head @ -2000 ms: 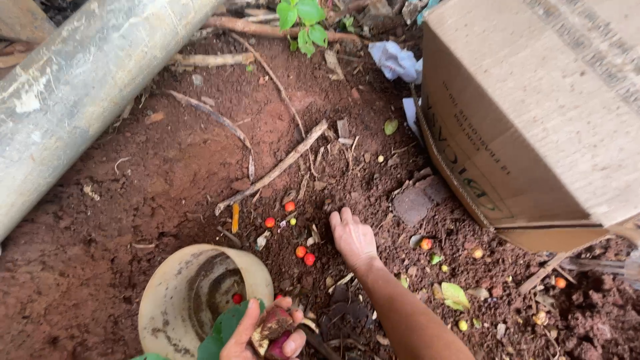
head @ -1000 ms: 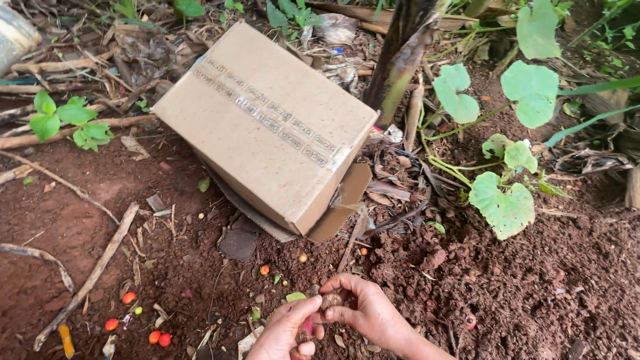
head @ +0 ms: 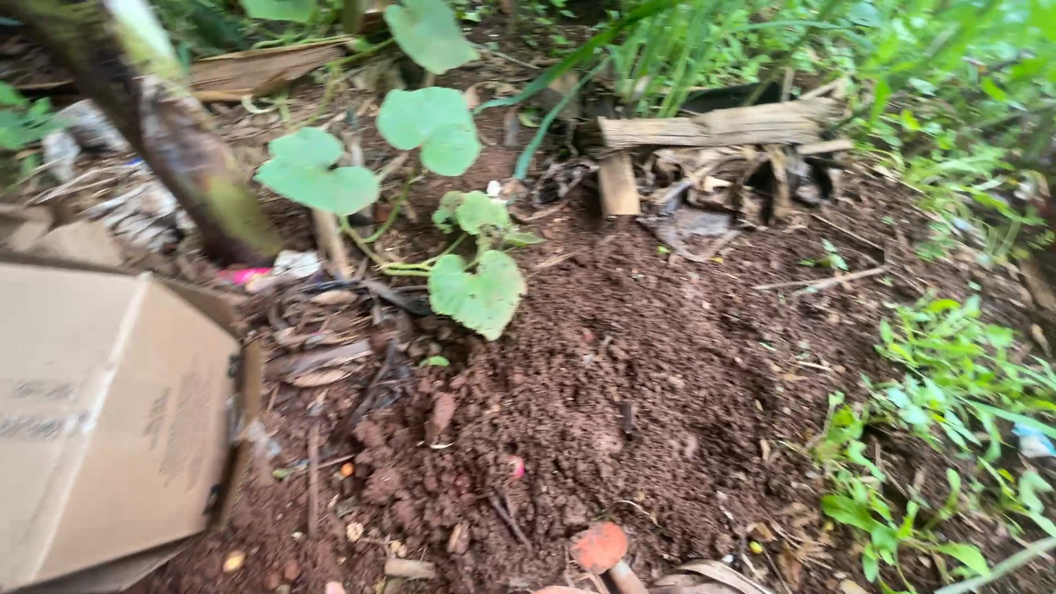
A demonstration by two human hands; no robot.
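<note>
Neither my left hand nor my right hand can be made out. At the bottom edge, a round orange-red piece (head: 599, 547) lies near a short pale stalk; small pinkish shapes beside it are cut off, and I cannot tell what they are. A small pink object (head: 517, 468) sits on the loose brown soil (head: 627, 388). To the left lie a small orange fruit (head: 347, 469) and a yellowish one (head: 234, 561), near the cardboard box (head: 74, 429).
A leafy vine (head: 477, 293) spreads above the soil mound. Behind the box leans a thick plant stem (head: 190, 157). Dry wood pieces (head: 718, 125) lie at the upper right, with green weeds (head: 949, 388) along the right side.
The view has swung far to the right. Both hands, together beside the box one second ago, are no longer plainly seen. Earlier, one hand touched the soil beside the round container.
</note>
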